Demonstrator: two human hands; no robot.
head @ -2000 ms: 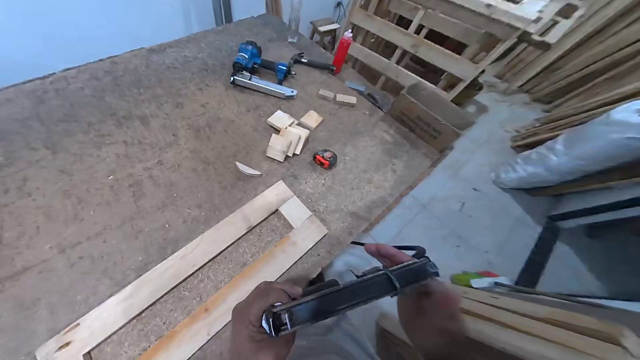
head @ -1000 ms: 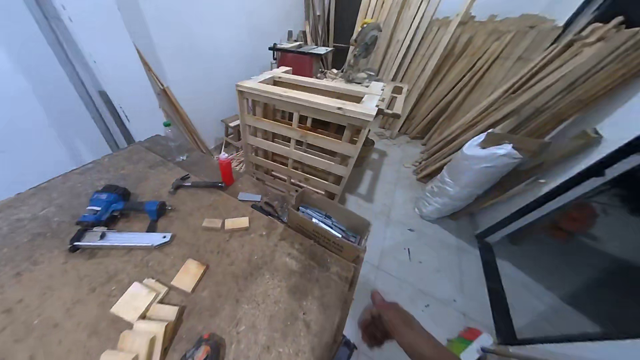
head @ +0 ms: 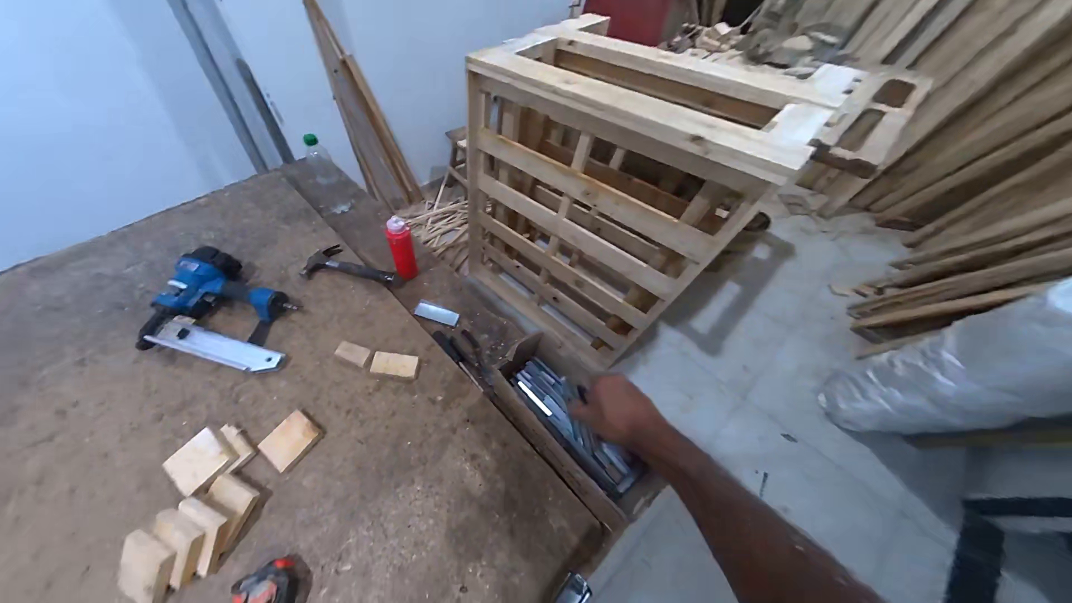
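Note:
My right hand (head: 615,410) reaches into an open cardboard box (head: 603,502) at the workbench's right edge. Strips of metal staples (head: 561,419) fill the box, and the fingertips are at them; whether they grip any is hidden. My left hand is out of view. A bit of a dark and metallic tool (head: 574,589) shows at the bottom edge. On the workbench (head: 402,486) lie a blue pneumatic stapler (head: 197,285), a claw hammer (head: 347,266), a red bottle (head: 401,248), pliers (head: 469,347) and a staple strip (head: 436,313).
Small wood blocks (head: 201,461) and a tape measure (head: 268,582) lie on the bench's near left. A slatted wooden frame (head: 586,209) stands beyond the box. Wood boards (head: 988,167) and a wrapped white bundle (head: 955,368) are at right. A plastic bottle (head: 318,159) stands at the far corner.
Two seconds ago both hands held a long dark tool; now my right hand is at the box, and my left hand has left the view. The view has swung toward the box.

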